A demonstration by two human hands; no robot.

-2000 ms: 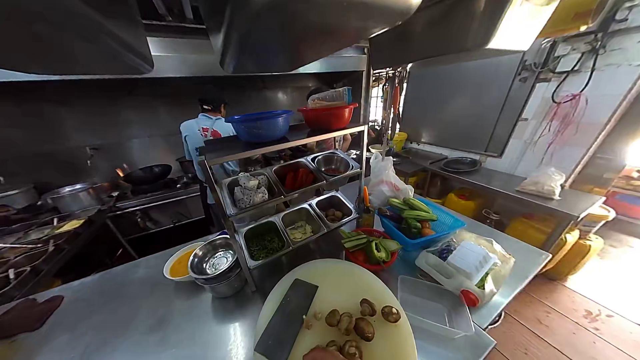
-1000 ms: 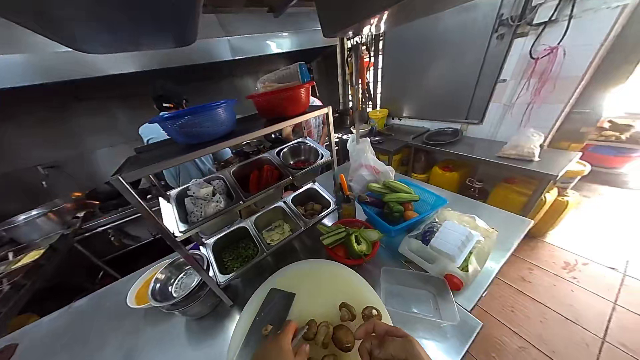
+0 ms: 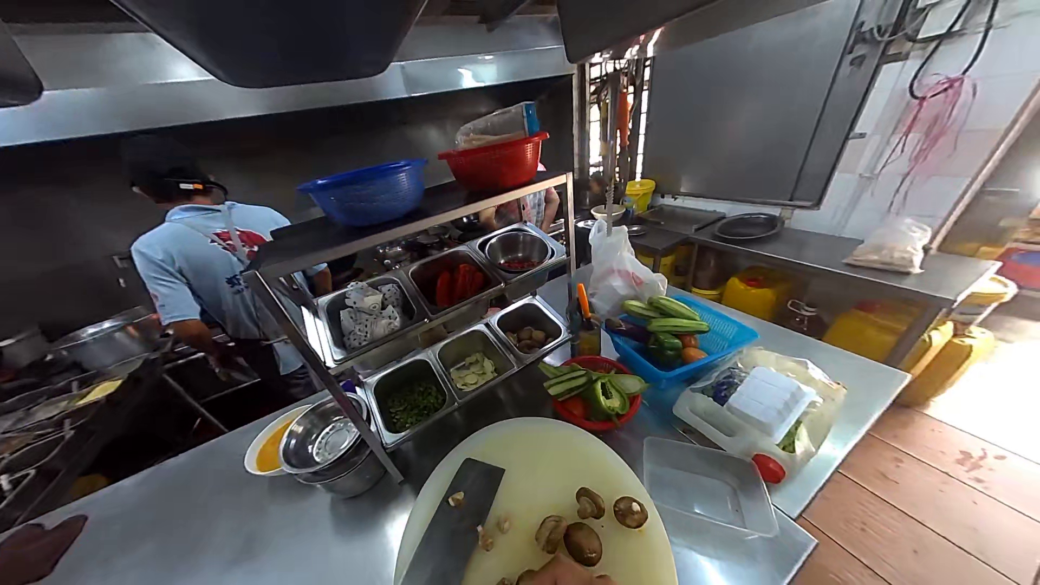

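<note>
A round pale cutting board (image 3: pixel 520 455) lies on the steel counter. On its left part a cleaver's dark broad blade (image 3: pixel 459 516) lies flat, with a mushroom piece on it; its handle is out of view. Several brown mushrooms (image 3: pixel 582 543) and small cut-off stems (image 3: pixel 486 536) are on the board. At the bottom edge only the fingers of one hand show, seemingly my right hand (image 3: pixel 567 571), over or against the lowest mushrooms; what it holds is hidden. My left hand is not in view.
Behind the board stand a red basket of cut vegetables (image 3: pixel 596 421), a blue basket (image 3: pixel 723 329) and a rack with steel food pans (image 3: pixel 410 431). An empty plastic container (image 3: pixel 708 487) is at right, steel bowls (image 3: pixel 321 443) at left. A co-worker (image 3: pixel 211 268) stands beyond.
A second ago both hands showed at the board, one by the cleaver, the other by the mushrooms. Now only some fingers show at the bottom edge.
</note>
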